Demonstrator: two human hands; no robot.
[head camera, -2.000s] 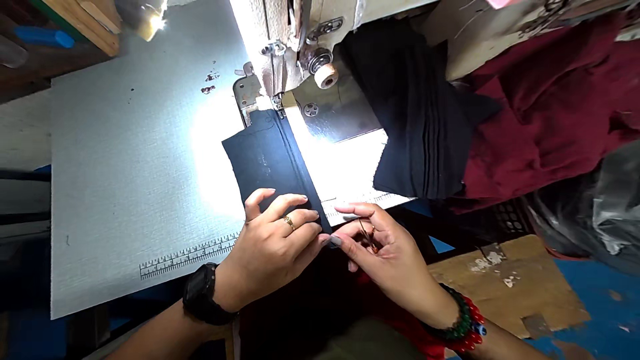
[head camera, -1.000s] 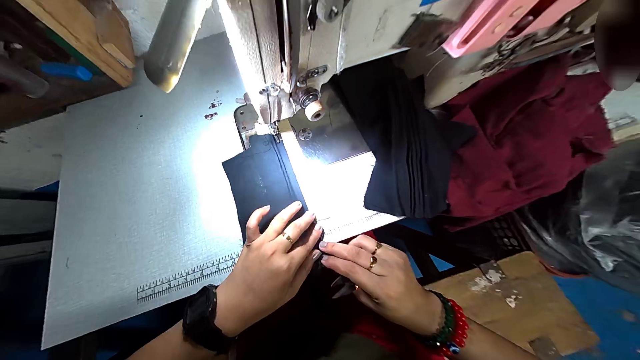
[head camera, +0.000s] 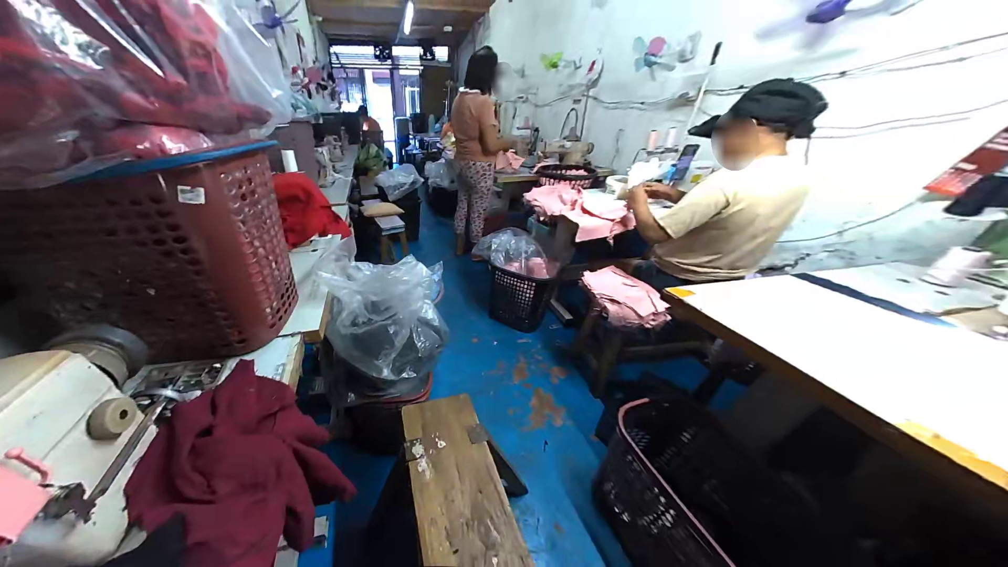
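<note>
Neither of my hands shows in the head view now. At the lower left is part of a sewing machine (head camera: 55, 441), with maroon cloth (head camera: 232, 465) heaped beside it on the table. A bit of black cloth (head camera: 153, 547) lies at the bottom edge, below the maroon heap. What my hands hold or touch is hidden outside the view.
A wooden bench (head camera: 465, 488) stands on the blue floor (head camera: 543, 441) between a bagged container (head camera: 386, 323) and a black basket (head camera: 654, 504). A large red basket (head camera: 236, 236) is at left, a white-topped table (head camera: 835, 346) at right. Beyond, a seated person (head camera: 732, 205) and a standing person (head camera: 475, 134).
The view has swung far from the sewing machine's needle area to the room. Both hands, which were on dark cloth at the machine, are out of view.
</note>
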